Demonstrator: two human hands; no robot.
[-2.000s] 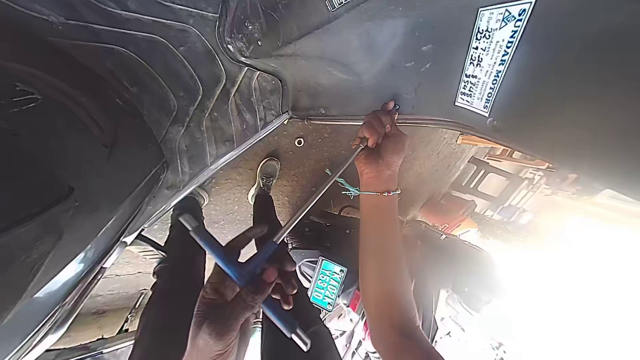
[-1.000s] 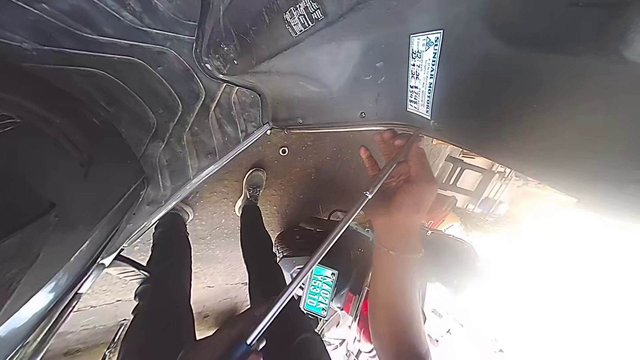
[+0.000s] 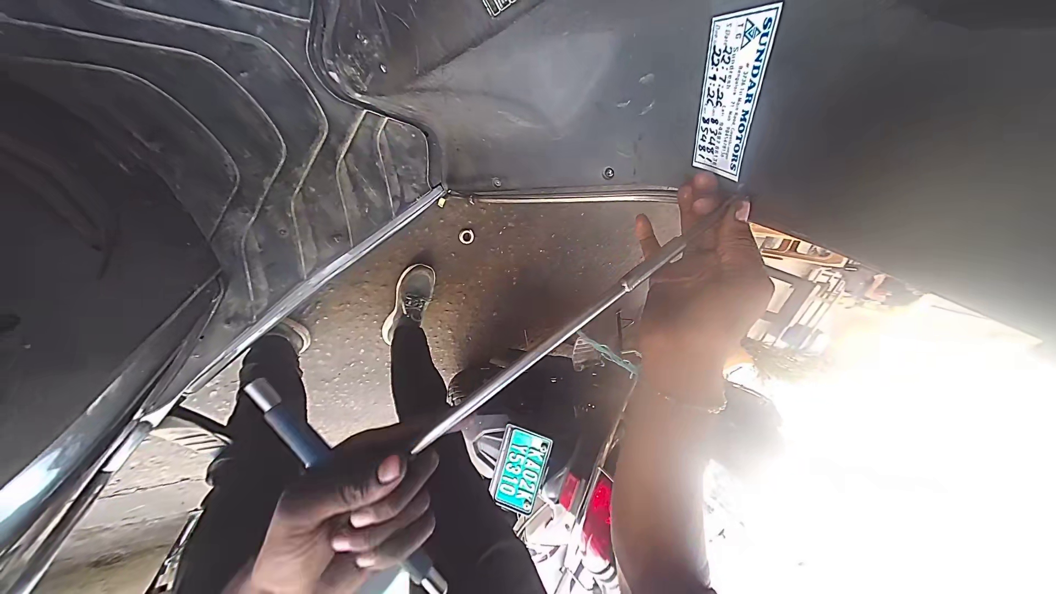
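My left hand (image 3: 351, 511), at the lower left, is closed around the blue-grey crossbar of a long T-handle wrench (image 3: 536, 351). Its steel shaft runs up and right to my right hand (image 3: 701, 264). There my thumb and some fingertips hold the socket end at the lower edge of a dark scooter body panel (image 3: 528, 124), just below a white sticker (image 3: 737, 91) with writing. The tip and whatever it meets are hidden. A screw (image 3: 609, 173) sits in the panel, left of my right hand.
A ribbed floorboard (image 3: 247, 124) with a metal edge strip (image 3: 313, 289) lies at the left. On the ground are a small ring (image 3: 467, 237) and my shoe (image 3: 412, 297). Below stands another two-wheeler with a green number plate (image 3: 521, 469). Glare whitens the lower right.
My right hand, with its fingers spread beside the shaft one second ago, has its thumb and fingertips at the socket end now. My left hand and the crossbar have come back into fuller view.
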